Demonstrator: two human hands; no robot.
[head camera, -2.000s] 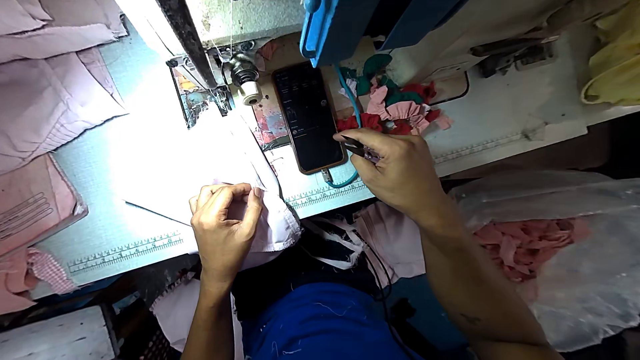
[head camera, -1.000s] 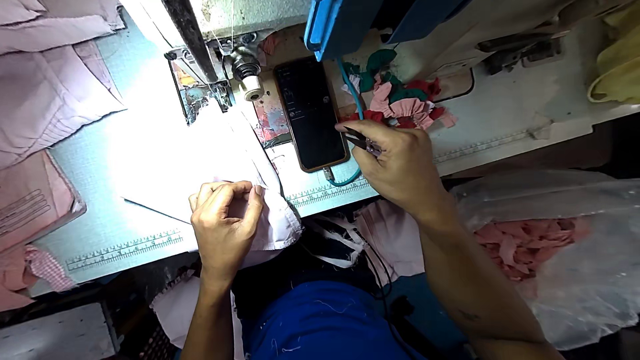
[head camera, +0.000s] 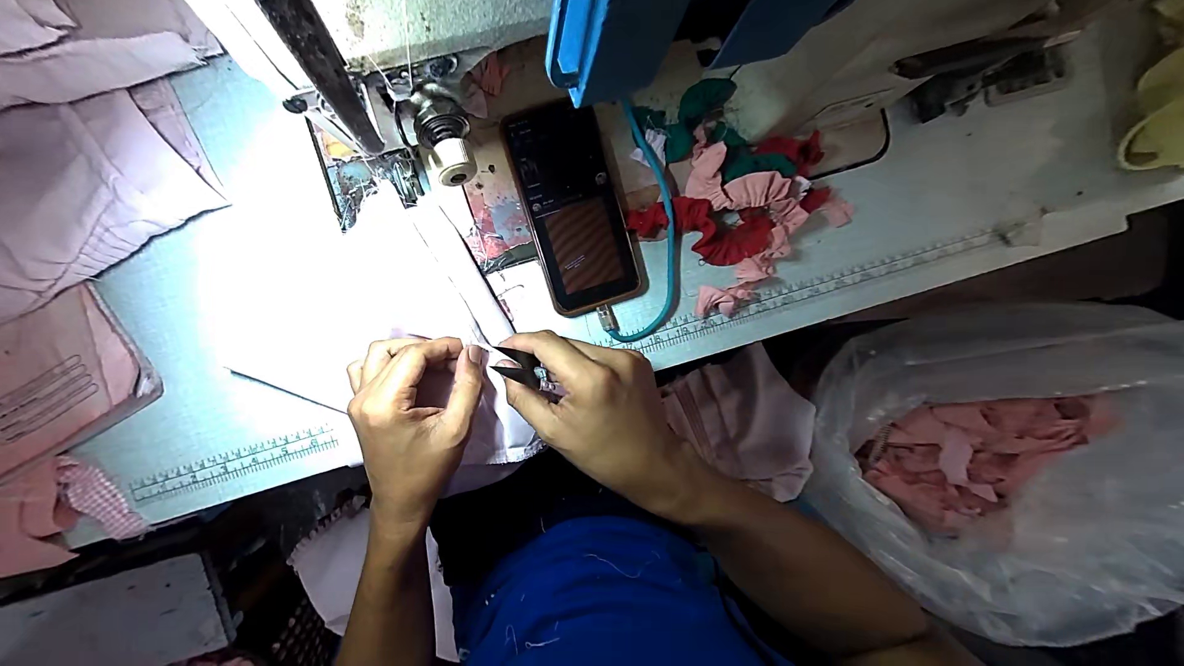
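My left hand (head camera: 412, 416) pinches the edge of a pale pink fabric piece (head camera: 495, 425) between thumb and fingertips. Close on its right, my right hand (head camera: 592, 407) grips small dark thread snips (head camera: 523, 366), their two blades apart and pointing at the pinched fabric edge. The fabric runs up under the sewing machine's needle area (head camera: 398, 180), where bright lamp glare hides much of it. Just above my hands, a smartphone (head camera: 578, 222) lies on the machine bed with a cable plugged in.
Pink fabric pieces (head camera: 83, 185) are stacked at the left. Red, green and pink gathered scraps (head camera: 731, 222) lie right of the phone. A blue holder (head camera: 610, 46) hangs above. Printed ruler tape (head camera: 231, 462) follows the table's front edge. A clear plastic bag (head camera: 925, 361) of pink scraps stands at the right.
My right hand has moved from beside the phone down and left to the fabric near my left hand, carrying the snips. The phone's screen shows something different. My left hand keeps its pinch.
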